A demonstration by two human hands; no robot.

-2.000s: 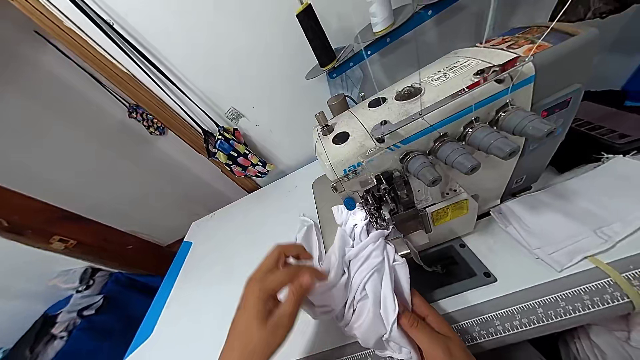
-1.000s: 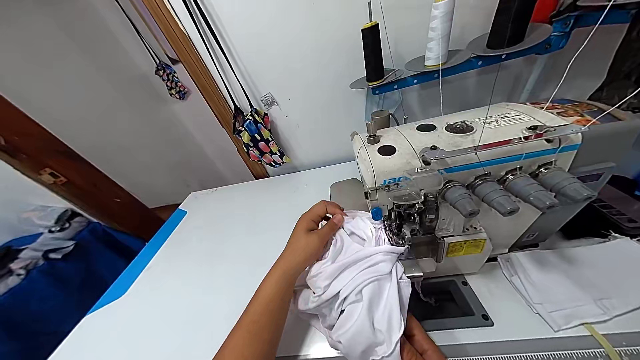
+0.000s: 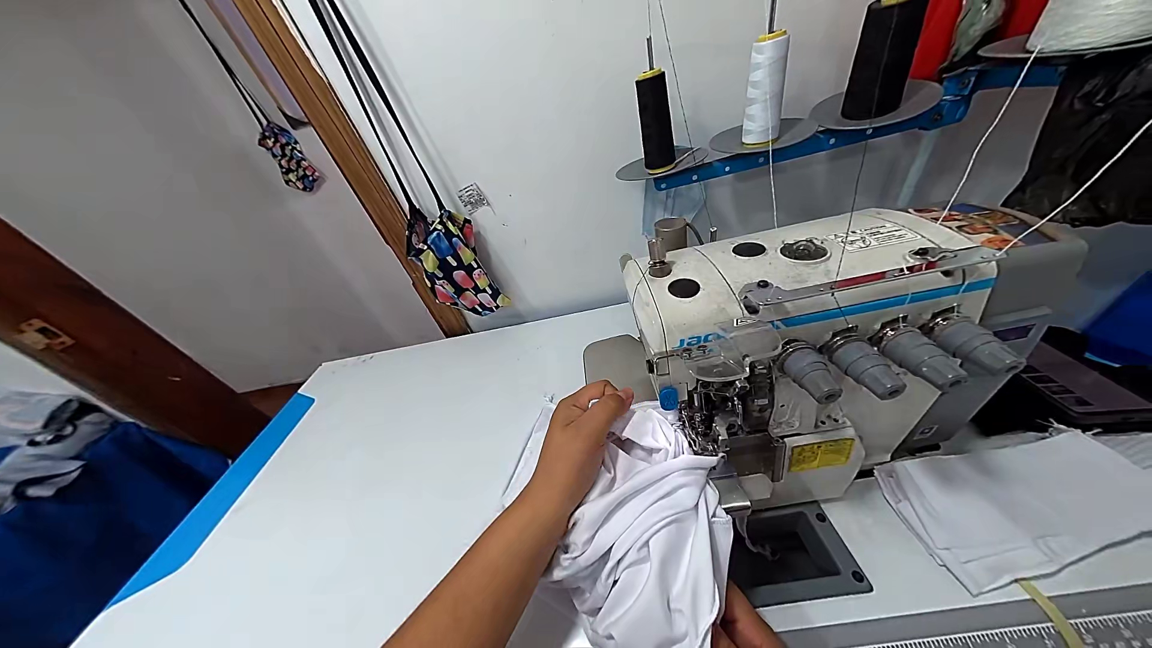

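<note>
A bunched white fabric piece (image 3: 652, 531) lies at the needle area of a white overlock sewing machine (image 3: 810, 297), its upper edge beside the presser foot. My left hand (image 3: 585, 432) pinches the cloth between thumb and fingers, just left of the machine head. Low in the view, my right hand (image 3: 747, 621) is at the underside of the same cloth near the table's front edge; its fingers are mostly hidden by the folds, and its grip does not show. Black and white thread cones (image 3: 765, 88) stand on the rack behind.
Folded white fabric (image 3: 1026, 504) lies right of the machine, above a measuring tape (image 3: 1053, 616) and a ruled strip (image 3: 1107, 630) on the front edge. A dark recessed tray (image 3: 796, 553) is set in the white table (image 3: 387, 468). A patterned pouch (image 3: 454, 261) hangs on the wall.
My left hand was off the cloth with fingers apart two seconds ago; it has since closed on the fabric beside the machine head. The view has shifted to the left.
</note>
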